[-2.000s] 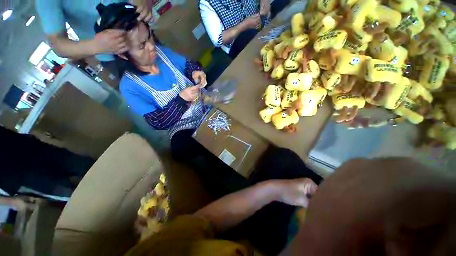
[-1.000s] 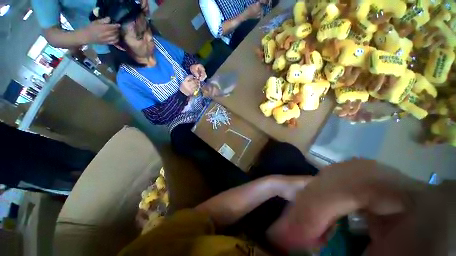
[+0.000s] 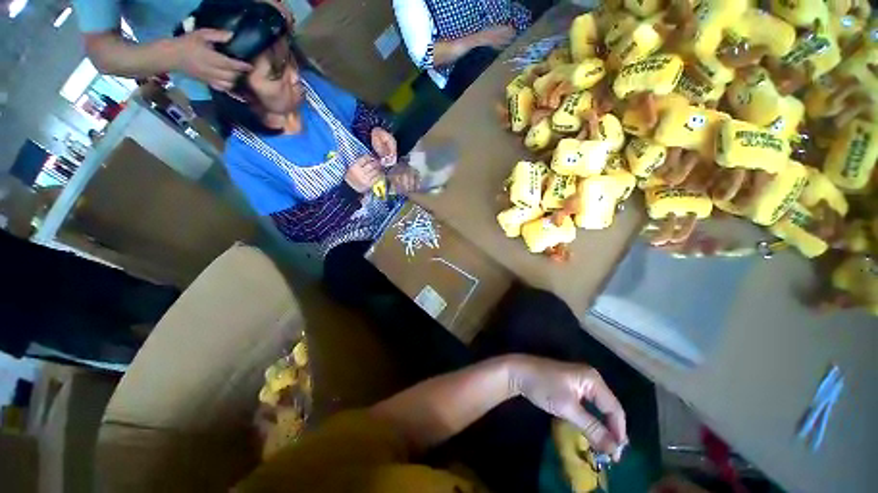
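Note:
My left hand (image 3: 576,400) is low in the centre right, its fingertips pinched on the metallic top of a yellow plush toy (image 3: 578,460) that hangs below them. Whether a bag is around the toy is hard to tell. My right hand is not clearly seen; only a bit of skin shows at the bottom edge. A stack of clear bags (image 3: 664,298) lies at the near table edge. A few white twist ties (image 3: 821,406) lie on the table to the right.
A large heap of yellow toys (image 3: 674,125) covers the far table. An open carton (image 3: 193,356) on the left holds toys. A seated worker (image 3: 308,154) handles a small yellow item beside a cardboard tray (image 3: 443,279) with scattered ties. Another person stands behind; one more sits at the top.
The large blurred hand and forearm on the right have left the view, uncovering the ties and table edge. My left hand now shows clearly with the toy hanging from it.

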